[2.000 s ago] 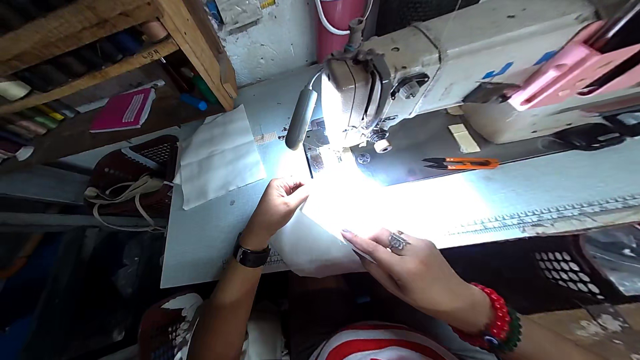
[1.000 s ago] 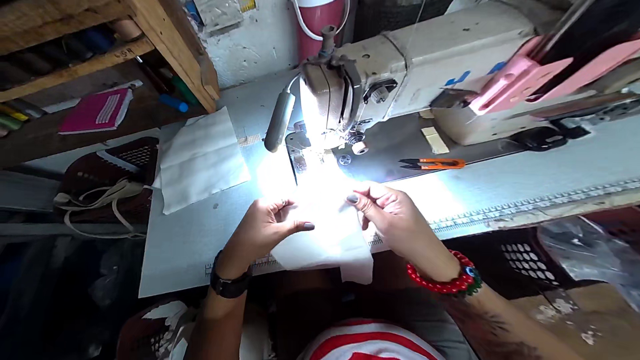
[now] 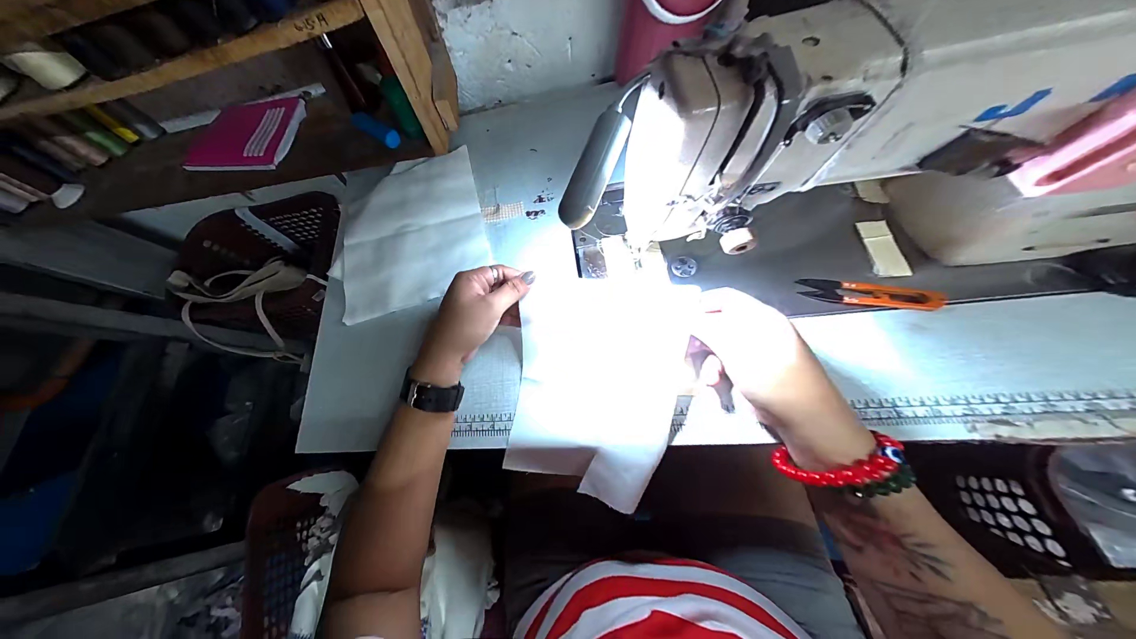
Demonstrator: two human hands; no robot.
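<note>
A piece of white fabric (image 3: 590,390) lies in front of the sewing machine (image 3: 710,115), its lower end hanging over the table's front edge. My left hand (image 3: 484,306) pinches its upper left edge between thumb and fingers. At the upper right edge, my right hand (image 3: 750,342) holds the cloth, brightly lit and partly washed out. The needle area stands just beyond the fabric's far edge; glare hides whether the cloth touches it. Another folded white cloth (image 3: 413,235) lies on the table left of the machine.
Orange thread snips (image 3: 874,294) lie right of my right hand. A measuring tape (image 3: 994,406) runs along the table's front edge. At the left are a dark red basket (image 3: 306,302) with cords and a wooden shelf (image 3: 266,40) with thread spools and a pink notebook (image 3: 247,133).
My hands have moved apart, to opposite sides of the fabric. The cloth, bunched around my hands two seconds ago, now lies spread flatter and hangs over the table edge.
</note>
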